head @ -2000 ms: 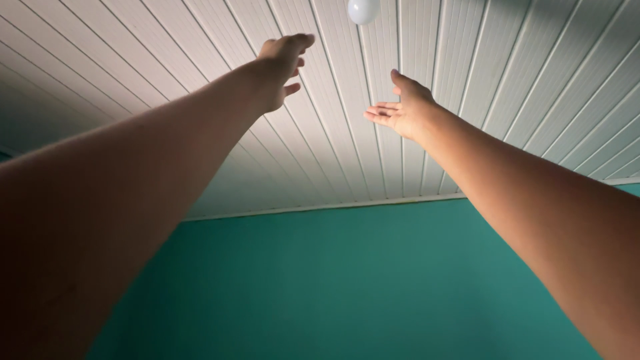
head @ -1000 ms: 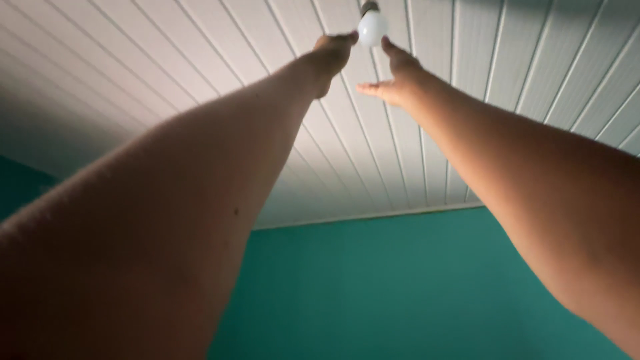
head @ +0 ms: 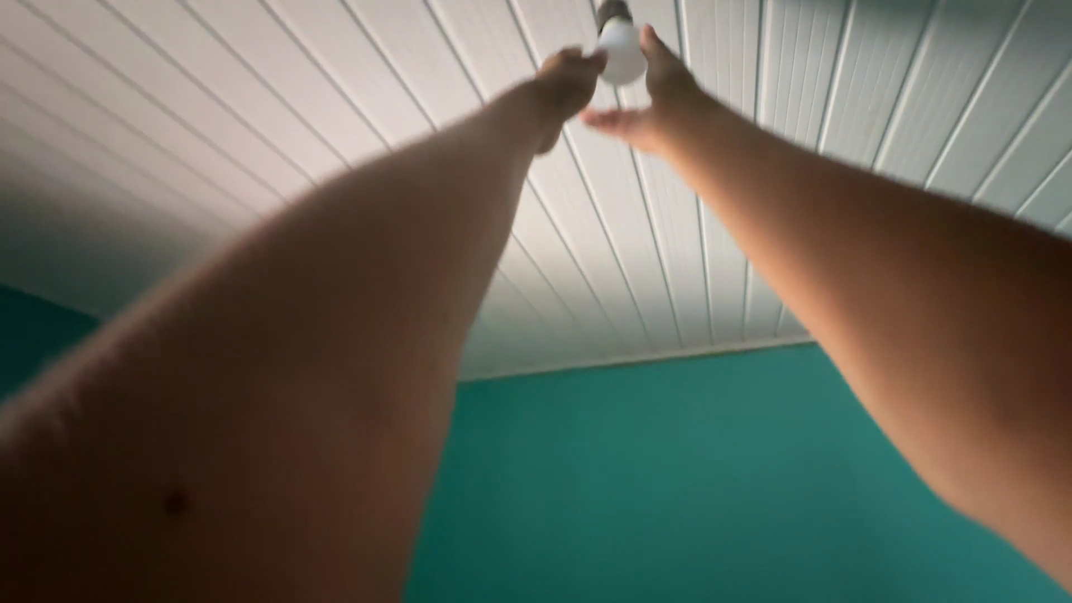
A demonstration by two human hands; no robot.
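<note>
A white light bulb point(head: 622, 54) hangs at the top centre of the head view, its neck up in a dark lamp socket point(head: 614, 12) on the ceiling. My left hand point(head: 569, 88) is raised just left of the bulb, its fingertips at the edge of the glass; whether they press on it cannot be told. On the other side, my right hand point(head: 662, 96) is spread, thumb or a finger pointing up along the bulb's right edge and other fingers stretched out below it. No grip by the right hand shows.
White ceiling panels point(head: 586, 226) with long grooves surround the socket. Below them a trim strip point(head: 636, 360) meets a teal wall point(head: 653, 477). More teal wall point(head: 38, 331) shows at the far left. Both forearms cover much of the lower view.
Both hands have come closer together, one on each side of the bulb. Earlier they were apart and below it. The view has shifted, and the socket now shows above the bulb.
</note>
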